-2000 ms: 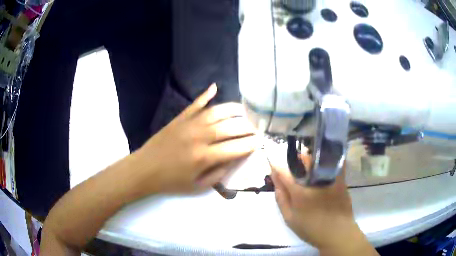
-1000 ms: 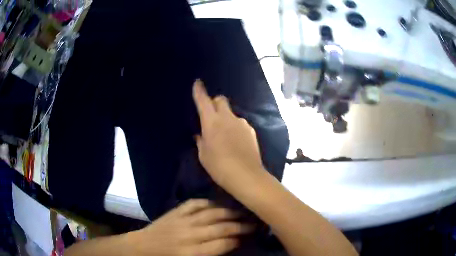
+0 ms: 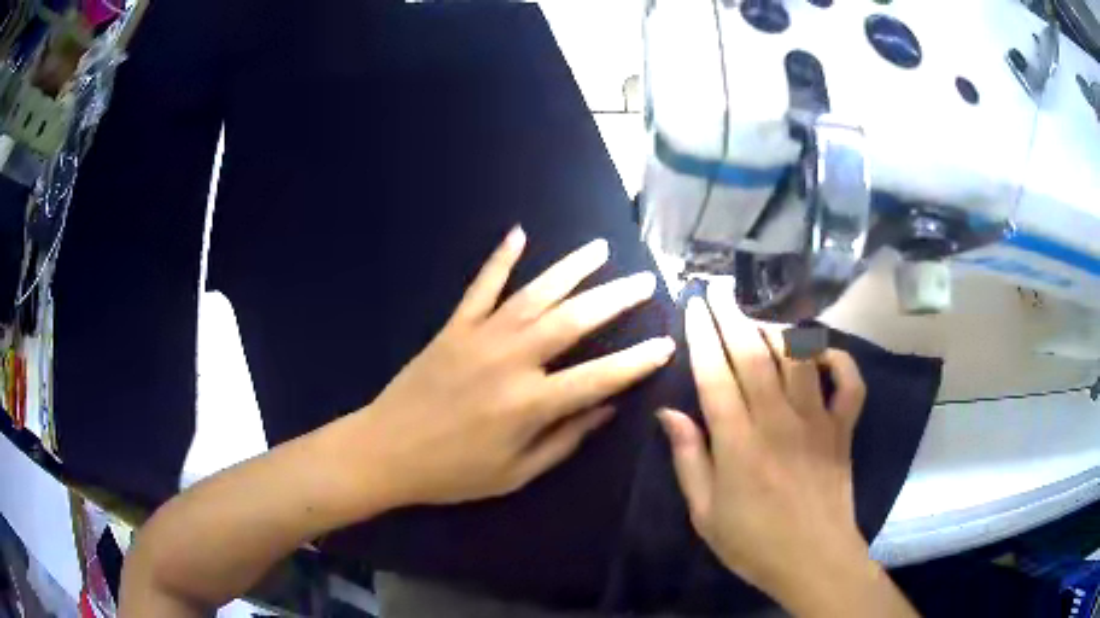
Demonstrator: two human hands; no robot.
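Observation:
A large dark garment panel [image 3: 362, 157] lies spread left of the machine head and up to the presser foot area, with a corner showing right of my right hand. My left hand [image 3: 519, 374] lies flat on the panel with fingers spread, fingertips near the needle area. My right hand [image 3: 772, 447] rests on the cloth just in front of the machine head, index fingertip close to the foot. A narrow fold or seam runs down the cloth between my hands. The needle and foot are mostly hidden by the head and the shiny metal guard [image 3: 838, 199].
The white machine head [image 3: 965, 133] with a blue stripe fills the upper right. The white table's rounded edge [image 3: 1001, 513] runs along the lower right. A cluttered box with mixed items [image 3: 42, 109] is at the upper left. A thin wire outline shows left of the head.
The panel has moved right, under the machine head. My left hand has moved up and flattened on the cloth. My right hand has moved right, to the needle area.

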